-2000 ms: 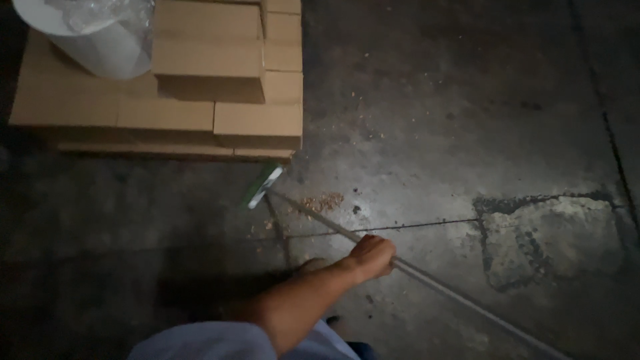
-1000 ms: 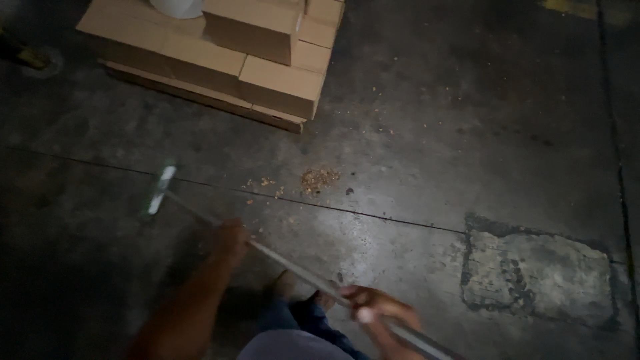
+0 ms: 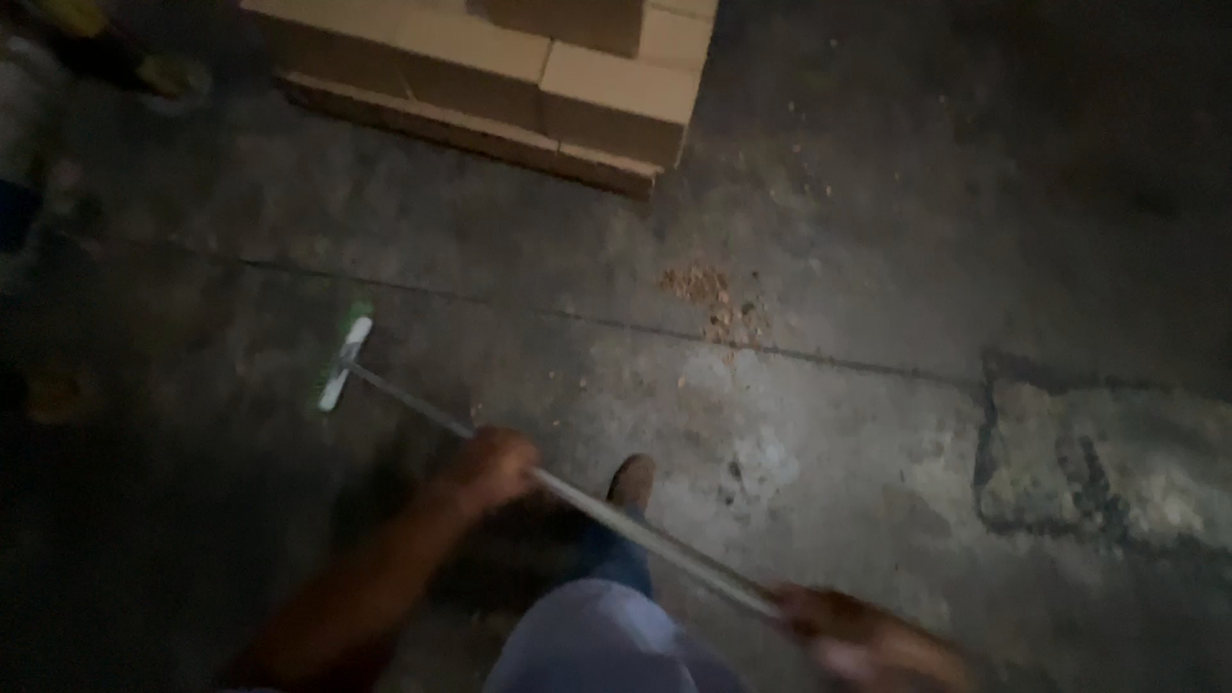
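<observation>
A broom (image 3: 344, 364) with a white head and green bristles rests on the dark floor at left. Its long pale handle runs down to the right through both my hands. My left hand (image 3: 505, 464) is closed around the handle partway along it. Farther up the handle, at lower right, my right hand (image 3: 818, 621) grips it, somewhat blurred. A small heap of brown debris (image 3: 707, 294) lies on the floor to the right of the broom head, with loose bits scattered around it.
Stacked cardboard boxes (image 3: 616, 96) stand at the top. A rough pale patch (image 3: 1116, 462) marks the floor at right. A thin seam crosses the floor. My shoe (image 3: 632, 476) is below the heap. Blurred yellowish objects are at upper left.
Both hands now grip the handle, where only one was seen on it two seconds ago. The broom head has moved left, away from the boxes and the debris.
</observation>
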